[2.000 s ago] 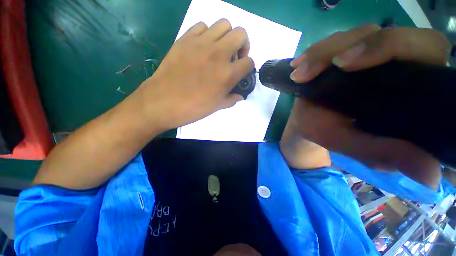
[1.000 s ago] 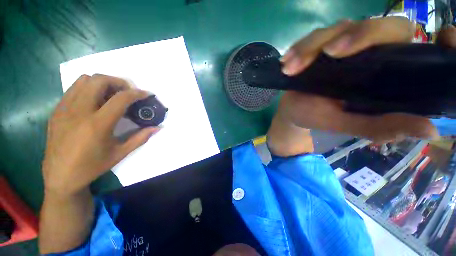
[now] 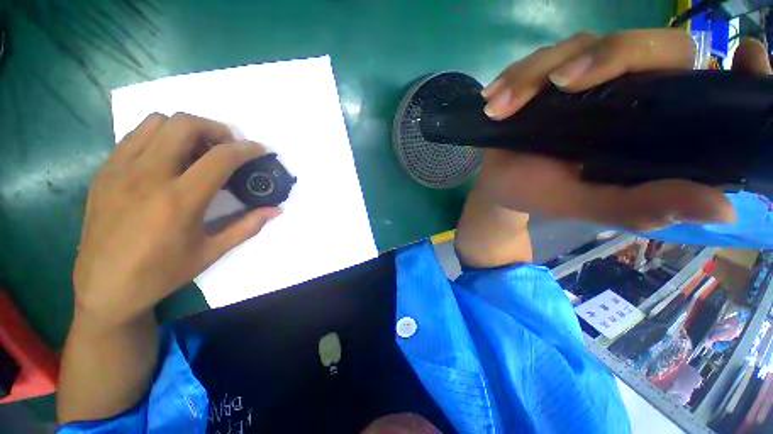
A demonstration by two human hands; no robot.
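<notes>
My left hand (image 3: 157, 212) holds a small round black lens unit (image 3: 260, 182) between thumb and fingers above the white paper sheet (image 3: 314, 136). The unit's pale ringed centre faces up and a small tab sticks out at its right. My right hand (image 3: 585, 127) is wrapped around a long black electric screwdriver (image 3: 644, 127), which lies level across the right side of the view. The screwdriver's nose is over the mesh-topped round dish (image 3: 441, 161) on the green bench. Its bit and any screws cannot be made out.
A red crate edge (image 3: 30, 356) is at the lower left. The green bench top (image 3: 373, 34) lies around the paper. At the lower right, beyond the bench edge, is a shelf or rack (image 3: 606, 347) with mixed items and a white label (image 3: 608, 313). Blue and yellow items are at the upper right.
Since two seconds ago, the screwdriver has gone from beside the lens unit to over the mesh dish. The unit is now apart from it in my left hand. The view has shifted.
</notes>
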